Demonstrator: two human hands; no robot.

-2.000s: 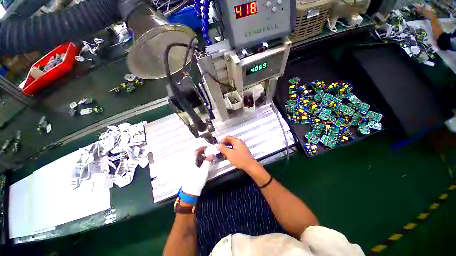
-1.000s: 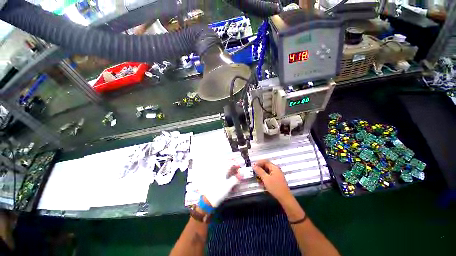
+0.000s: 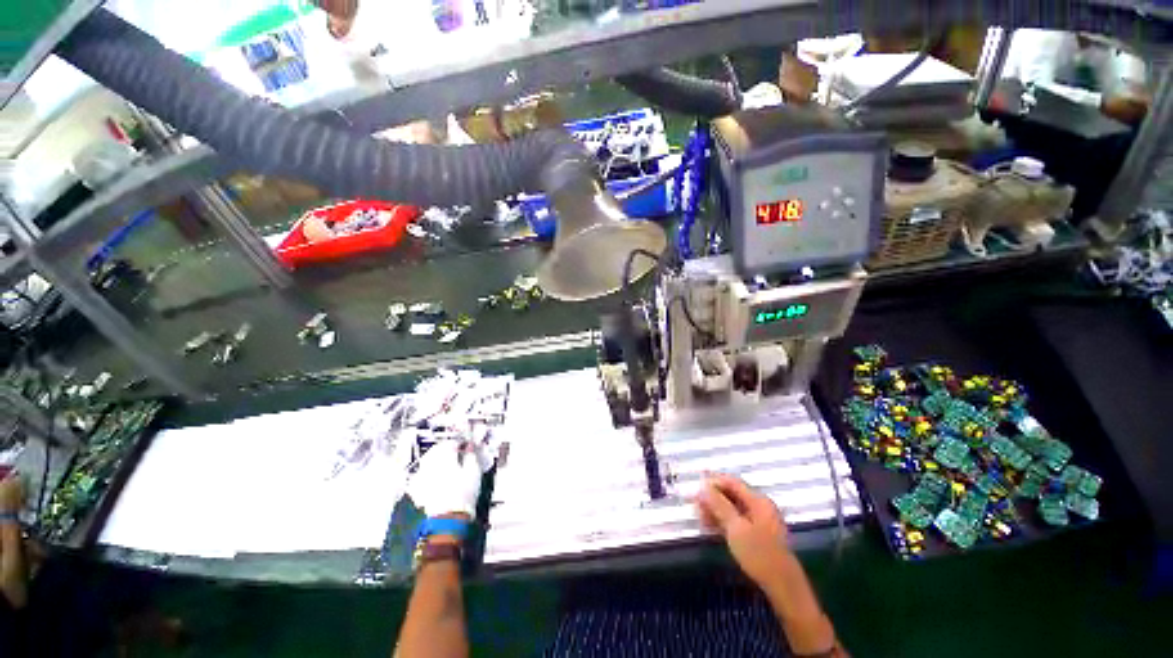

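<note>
My left hand (image 3: 448, 481), in a white glove, is at the near right edge of the heap of white parts (image 3: 444, 401). Its fingertips blend with the parts, so I cannot tell if it grips one. My bare right hand (image 3: 740, 509) is over the ribbed white board (image 3: 579, 514), just right of the soldering iron head (image 3: 650, 450). Its fingers are bent together and no held piece can be made out. The iron's narrow tip points down at the board. Green circuit boards (image 3: 958, 450) lie heaped in a black tray (image 3: 888, 321) at the right.
The soldering station controller (image 3: 810, 206) and green-digit display (image 3: 800, 312) stand behind the board. The fume hood (image 3: 602, 251) hangs behind the iron. A conveyor belt (image 3: 270, 373) with scattered pieces runs behind, with a red bin (image 3: 345, 231) beyond. A person's hand (image 3: 13, 533) shows at the far left.
My hands were together under the iron tip. My left hand has moved left to the white parts, and my right hand has drawn slightly right. The view has also shifted.
</note>
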